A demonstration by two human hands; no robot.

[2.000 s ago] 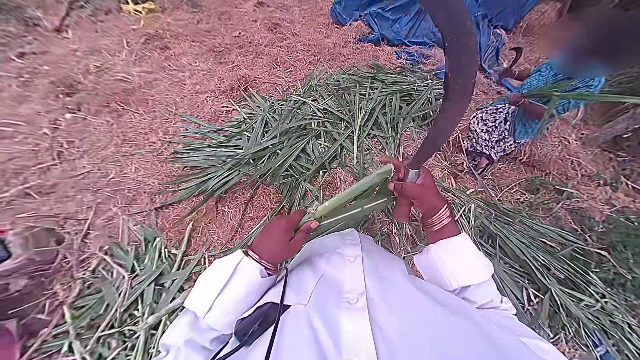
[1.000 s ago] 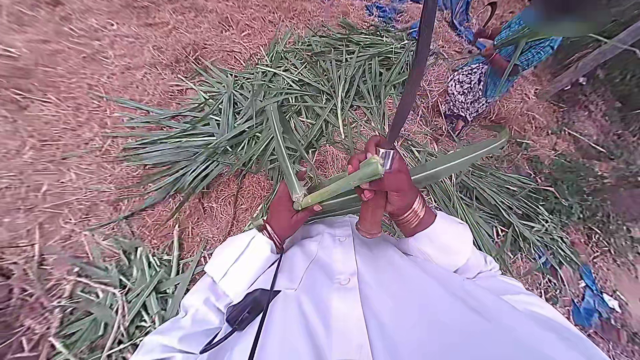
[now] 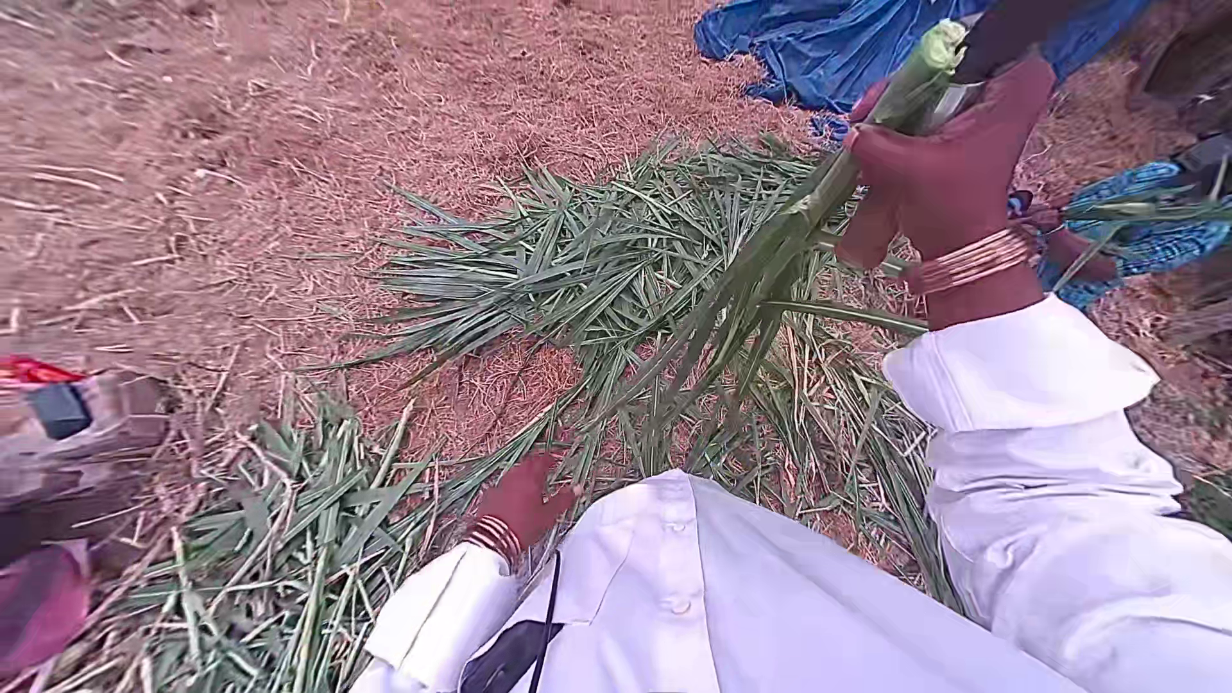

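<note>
My right hand (image 3: 953, 173) is raised at the upper right, closed around a green leafy stalk (image 3: 924, 82) whose cut end points up and whose leaves hang down to the left. The same hand holds a sickle (image 3: 1011, 38); its dark blade runs out of the top of the view. Low in the middle, my left hand (image 3: 525, 500) is beside my shirt, near the cut greens, with its fingers partly spread and nothing seen in it. Beyond the hands lies a heap of long green leaves (image 3: 597, 260). Another heap of chopped leaves and stalks (image 3: 318, 558) lies at the lower left.
A blue tarpaulin (image 3: 808, 48) lies at the top right. At the right edge another person (image 3: 1145, 221) in blue patterned cloth is beside long green stalks. A red and dark object (image 3: 60, 404) rests at the left edge. Dry straw (image 3: 241, 144) covers the ground.
My right hand has risen up and to the right with the stalk and sickle. My left hand has let go of the stalk and is lower, away from the right hand.
</note>
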